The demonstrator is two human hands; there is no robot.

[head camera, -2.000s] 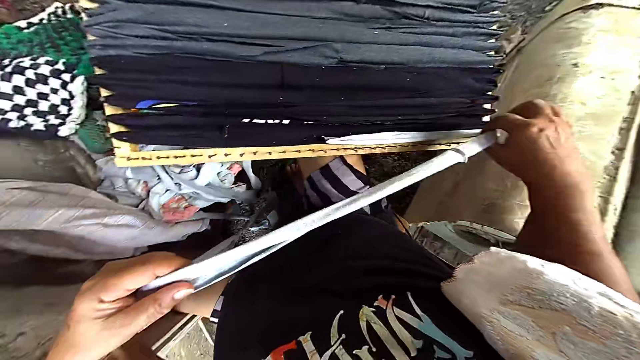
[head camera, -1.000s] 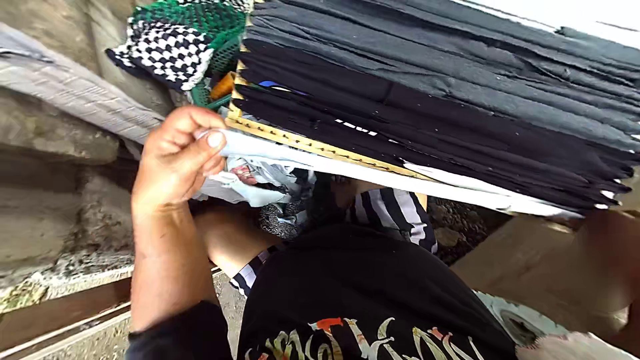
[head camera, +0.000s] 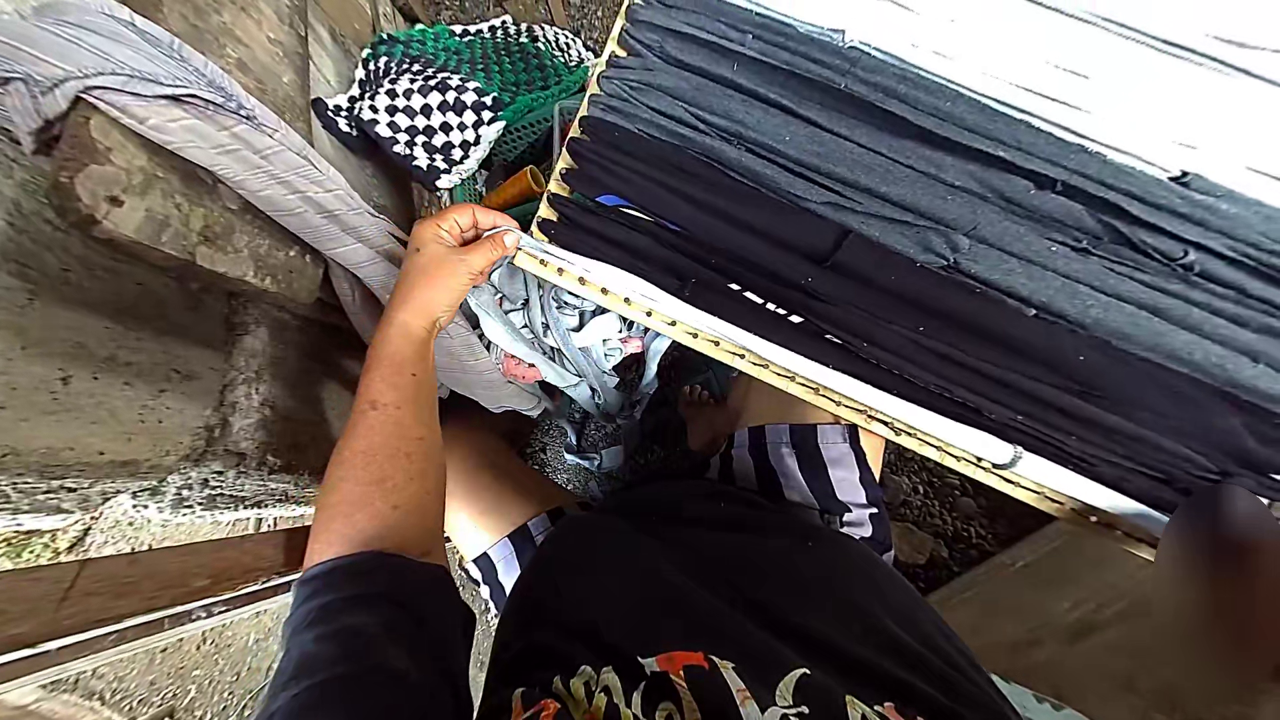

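Observation:
My left hand [head camera: 462,258] pinches the end of a light grey fabric strip [head camera: 700,318] at the near left corner of a wooden frame [head camera: 740,357] studded with nails. The strip lies stretched along the frame's near edge, beside rows of black fabric strips [head camera: 850,270]. Dark grey strips [head camera: 900,130] and white strips [head camera: 1100,90] run parallel farther back. My right hand [head camera: 1215,570] is a dark blur at the right edge, near the strip's other end; its fingers cannot be made out.
Below the frame's left corner hangs a tangle of light grey fabric strips [head camera: 570,345]. A black, white and green woven piece [head camera: 440,110] lies beyond my left hand. Striped grey cloth [head camera: 230,130] drapes over stone blocks [head camera: 180,205] at left. My knees are under the frame.
The strip, earlier held slanting across my lap, now lies along the frame's near edge. My left hand has moved up to the frame's left corner. The view has swung left.

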